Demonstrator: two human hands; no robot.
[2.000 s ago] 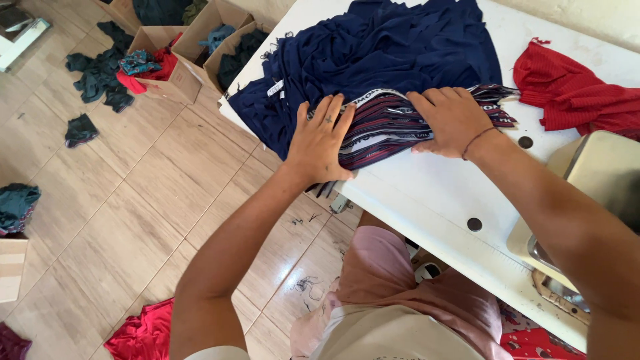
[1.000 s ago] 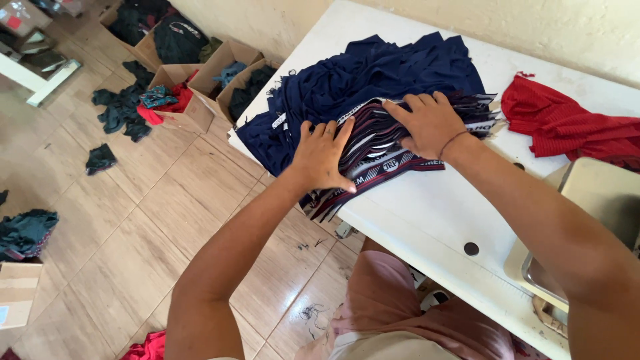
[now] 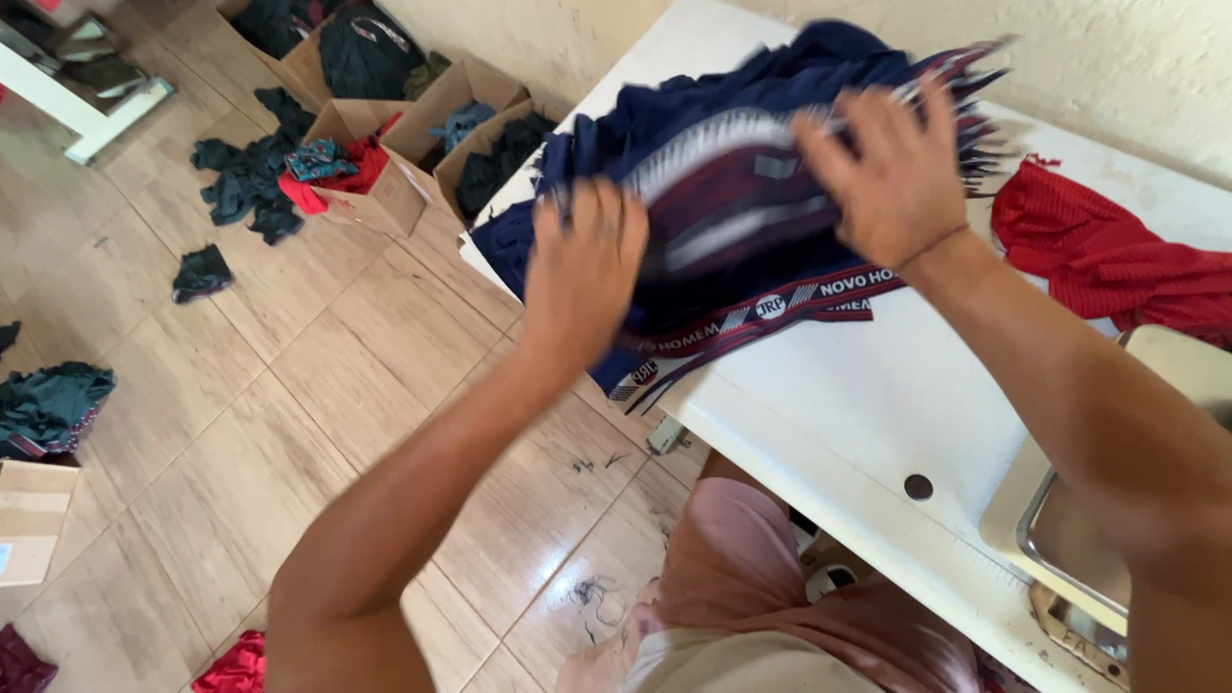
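A stack of striped elastic waistband strips (image 3: 741,207), blurred by motion, spans the space between my two hands over a heap of navy blue fabric (image 3: 664,111) on the white sewing table. My left hand (image 3: 587,260) grips the stack's left end and my right hand (image 3: 890,168) its right end, where loose strip ends fan out. Below the stack, a patterned waistband strip (image 3: 770,306) with woven lettering lies along the near side of the navy fabric, with more strip ends hanging at the table's edge.
Red ribbed fabric (image 3: 1107,241) lies on the table at right, near a cream sewing machine (image 3: 1145,356). Cardboard boxes (image 3: 380,202) of garments stand on the floor behind the table's left end. Dark garments (image 3: 245,173) lie on the tiles, and red cloth (image 3: 234,664) lies at lower left.
The waistband stack, pressed down on the table under both hands before, is now raised and spread between them. My hands have moved farther apart.
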